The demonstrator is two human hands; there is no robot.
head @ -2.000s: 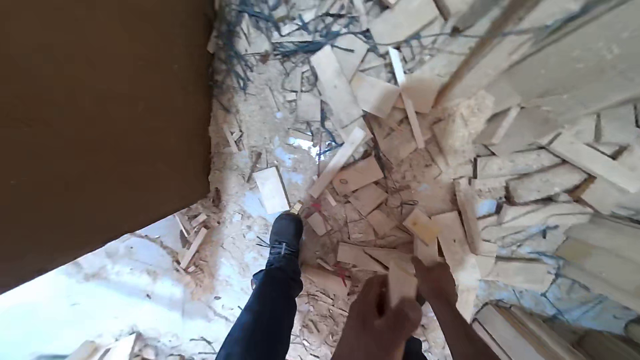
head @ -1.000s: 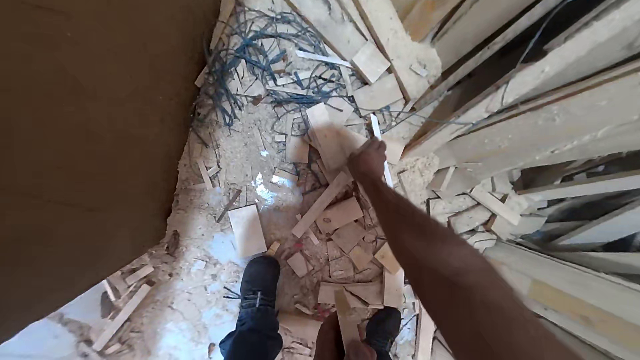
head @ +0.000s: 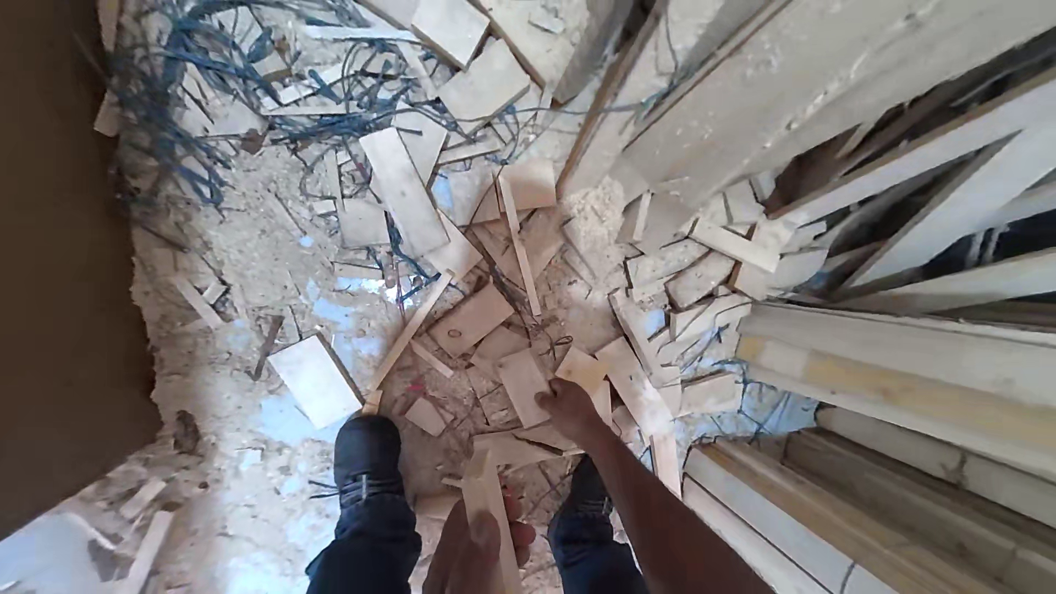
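Note:
My left hand (head: 474, 540) is low in the view, wrapped around a narrow wooden offcut (head: 488, 503) that points up and away from me. To its right and farther forward, my right hand (head: 571, 410) grips the right edge of a flat rectangular wood block (head: 522, 386) between thumb and fingers. Against the right hand's fingers lies a yellowish wood block (head: 580, 370). Just beyond is a reddish board piece with a knot (head: 472, 320). Other offcuts and sawdust surround them on the floor.
Black shoes (head: 367, 454) stand on either side of my left hand. Tangled blue straps (head: 322, 124) lie at the upper left. A large brown panel (head: 66, 247) borders the left. Long timber boards (head: 899, 363) are stacked at the right. A pale block (head: 316, 381) rests near the left shoe.
My right hand has come back from a wood piece farther forward, toward my feet, and now grips a flat block. My left hand still holds the narrow offcut.

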